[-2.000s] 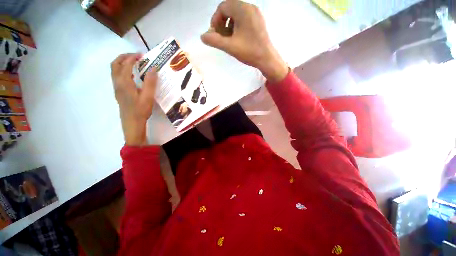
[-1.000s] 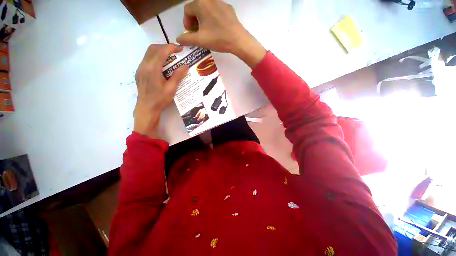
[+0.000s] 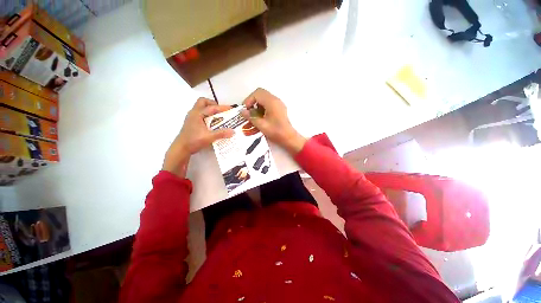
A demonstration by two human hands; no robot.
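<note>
A printed retail carton (image 3: 242,155) lies on the white table at its near edge, its white face with cord pictures turned up. My left hand (image 3: 199,131) holds the carton at its upper left corner, thumb on the printed face. My right hand (image 3: 270,118) is at the upper right corner, with its fingertips pinched at the top edge. A small yellow-olive strip (image 3: 257,111) shows between the fingers of my right hand. Whether the fingertips also hold a sticker is too small to tell.
A brown shipping carton (image 3: 207,29) stands behind the retail carton. Stacked orange cartons (image 3: 29,112) are at left, and a dark printed carton (image 3: 38,237) at lower left. A yellow paper note (image 3: 408,84) and a black strap (image 3: 460,22) lie at right. A red stool (image 3: 454,213) stands beyond the table edge.
My right hand has come down from above the table to the carton's top edge. My left hand stays on the carton. The view has shifted, showing more of the brown carton.
</note>
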